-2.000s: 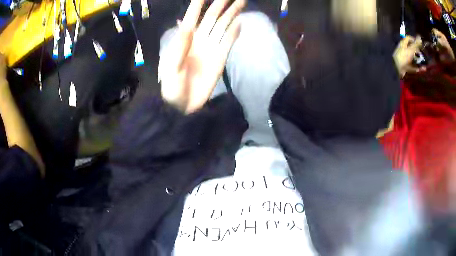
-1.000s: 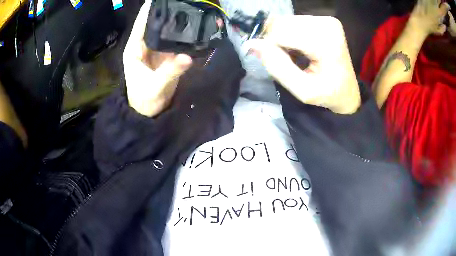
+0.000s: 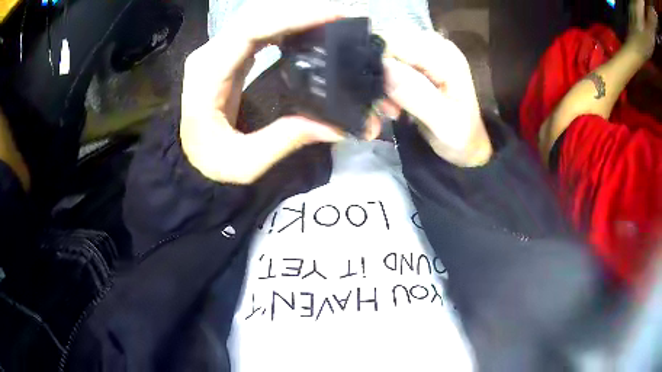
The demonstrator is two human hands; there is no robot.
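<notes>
A black camera unit (image 3: 350,73) is held above the lap near the top middle. It is blurred; small pale reflections show on its left part. My left hand (image 3: 225,120) grips it from the left, with the thumb below and fingers over the top. My right hand (image 3: 443,98) holds its right side with the fingertips. No wires can be made out, and whether the housing is closed cannot be told.
A neighbouring person in red (image 3: 610,182) has a bare forearm at the right. A white cable tip (image 3: 64,57) hangs at the upper left. A bit of yellow bench edge (image 3: 11,11) shows in the top left corner. Another arm is cut off at the left edge.
One second ago my hands were apart, the left with the open black housing, the right at a small dark part with thin wires. Now both hands are together on one black unit, turned differently.
</notes>
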